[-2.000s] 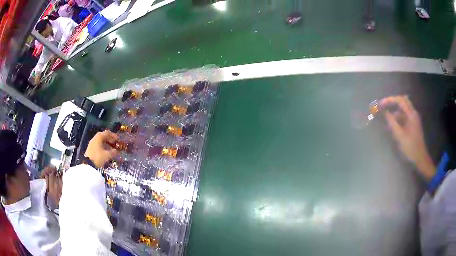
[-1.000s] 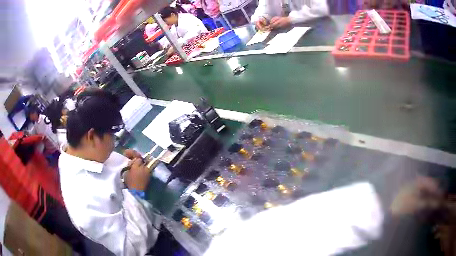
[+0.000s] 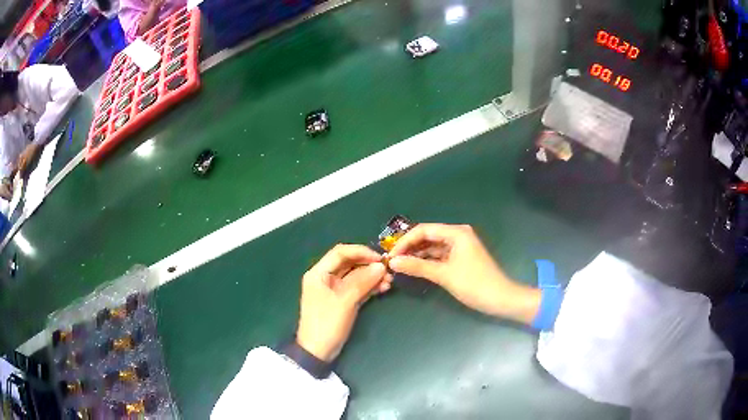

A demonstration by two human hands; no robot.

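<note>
My left hand (image 3: 340, 291) and my right hand (image 3: 447, 267) meet fingertip to fingertip over the green bench. Between them is a small module with an orange flex cable (image 3: 394, 233); its dark and silver end stands up above the fingertips. My right fingers pinch it near the orange part. My left thumb and finger pinch at its lower end, where the piece is mostly hidden. The clear blister tray (image 3: 156, 344) with rows of dark-and-orange parts lies at the lower left.
Dark modules (image 3: 317, 122) lie spaced on the green belt behind a pale metal strip (image 3: 328, 190). A red tray (image 3: 144, 90) and a person in white (image 3: 49, 98) are across the belt. A black fixture with a red digital display (image 3: 615, 61) and a white label (image 3: 587, 120) stands at right.
The view has swung right from the tray and the neighbouring worker to the bench and fixture. My hands, apart two seconds ago, are now together at the module.
</note>
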